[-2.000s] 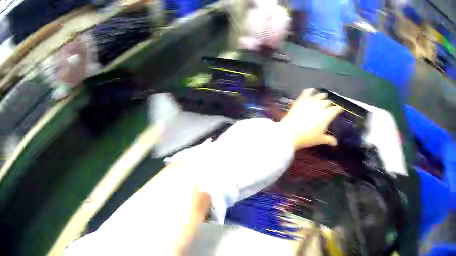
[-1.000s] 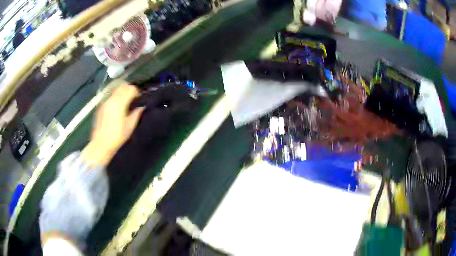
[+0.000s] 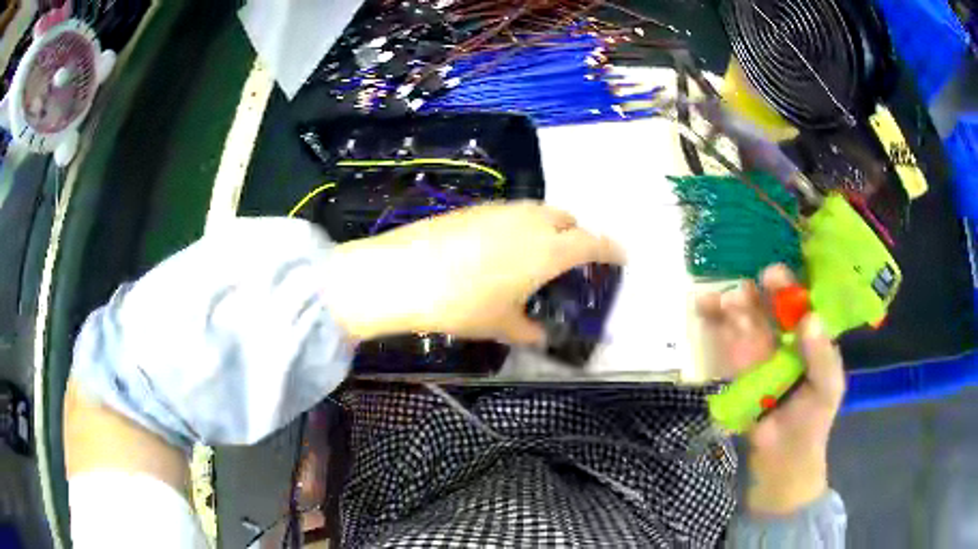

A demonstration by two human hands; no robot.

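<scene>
My left hand (image 3: 488, 273) reaches across the work and grips the small black housing (image 3: 579, 311) over the white board (image 3: 611, 177). The large black shell (image 3: 440, 139) lies left of it, with a yellow-green wire (image 3: 429, 163) and blue-violet wires in it; my forearm hides its middle. My right hand (image 3: 788, 343) is around the handle of the lime-green soldering gun (image 3: 847, 268), near its orange-red trigger. The gun's nose points up and left, over the green wires (image 3: 740, 227).
Blue wires (image 3: 547, 80) and brown wires (image 3: 472, 32) lie beyond the board. A black coil (image 3: 799, 54) on a yellow holder is at the upper right. The conveyor belt (image 3: 150, 182) runs along the left, with a pink-and-white fan (image 3: 59, 80) beyond it. A white sheet (image 3: 300, 38) is at the top.
The view has turned down to the board. My left hand has come from the belt to the board with the small housing. The large shell and my right hand with the gun now show.
</scene>
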